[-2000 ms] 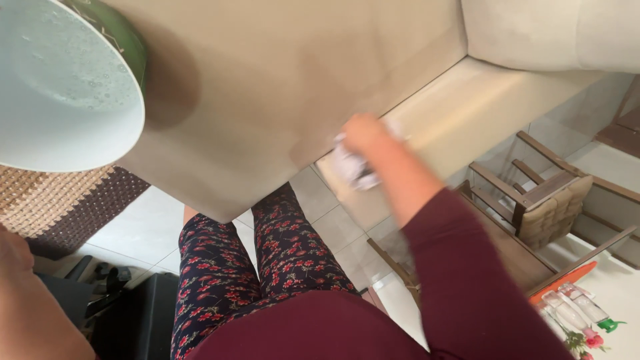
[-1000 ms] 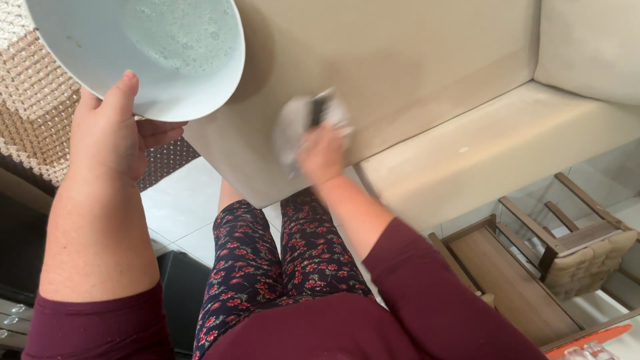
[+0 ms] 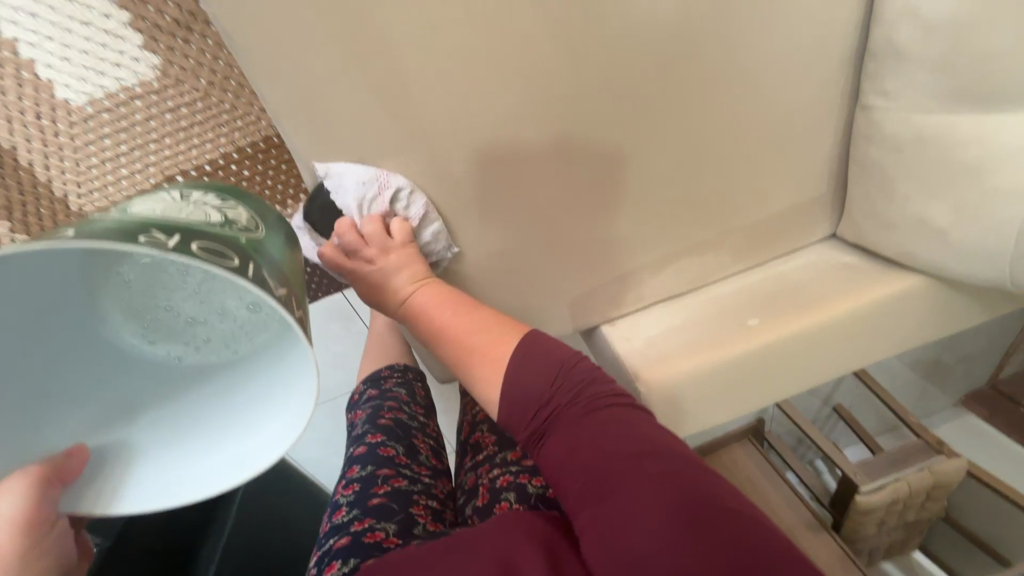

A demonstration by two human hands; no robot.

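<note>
My left hand (image 3: 44, 512) grips the rim of a green bucket (image 3: 180, 384), pale inside, with bubbly liquid in it; it is tilted at the left. My right hand (image 3: 380, 260) holds a whitish cloth (image 3: 400, 196) wrapped round a black object (image 3: 322, 210) that shows only in part. The cloth lies against the front left edge of the beige sofa seat (image 3: 680, 88). A darker, damp-looking patch (image 3: 552, 188) marks the seat to the right of the cloth.
The sofa's armrest (image 3: 744, 328) runs along the right, with a cushion (image 3: 944, 136) at its far end. A woven rug (image 3: 160, 104) lies at the upper left. A wooden chair with a padded seat (image 3: 904, 504) stands lower right, beyond the armrest.
Over the seat, my right hand with the cloth has moved left, from beside the armrest to the seat's front left edge. The bucket sits lower in view than one second ago.
</note>
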